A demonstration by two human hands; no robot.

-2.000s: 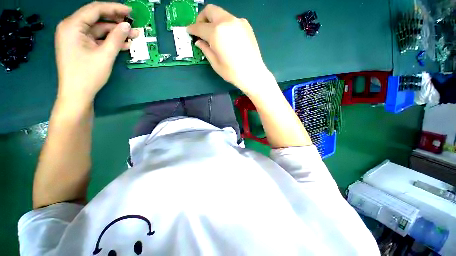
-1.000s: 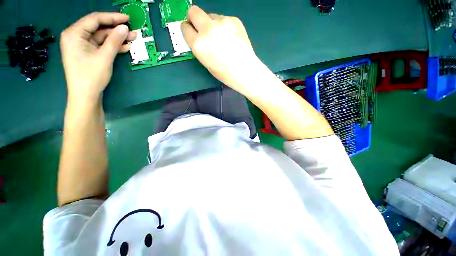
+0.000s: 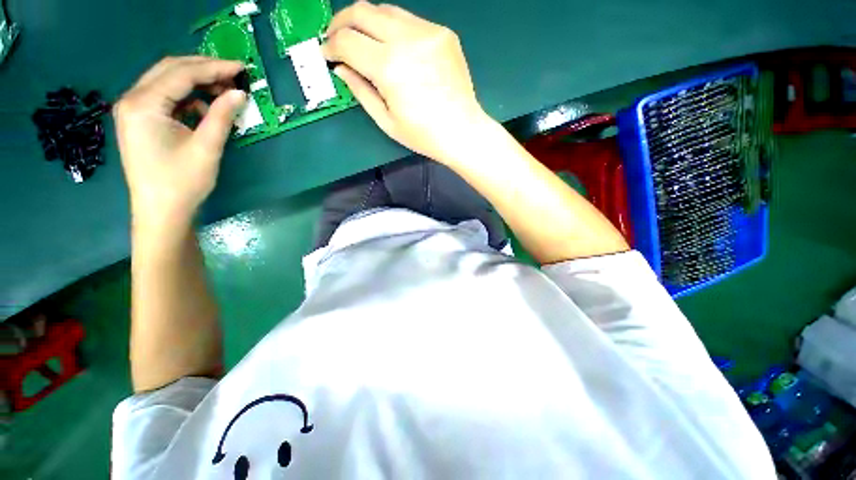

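A green circuit board panel (image 3: 302, 58) with two boards side by side lies at the top of the view. Each board has a round green disc and a white block. My left hand (image 3: 178, 127) is at the left board, its finger and thumb around a small black component (image 3: 242, 81). My right hand (image 3: 404, 75) is at the right board's outer edge, fingers closed around a small dark piece (image 3: 334, 65) that is mostly hidden. My left fingers cover part of the left board.
A heap of black components (image 3: 72, 131) lies on the dark green bench mat (image 3: 526, 47) at the left. A blue crate (image 3: 652, 202) of upright boards is beyond the bench edge at the right. Red stools (image 3: 587, 173) are below the bench; a second one (image 3: 52, 361) is at lower left.
The head view has turned, so the crate appears larger and the right-hand component pile is out of view. My left hand has shifted slightly towards the wearer along the left board. My right hand stays at the right board.
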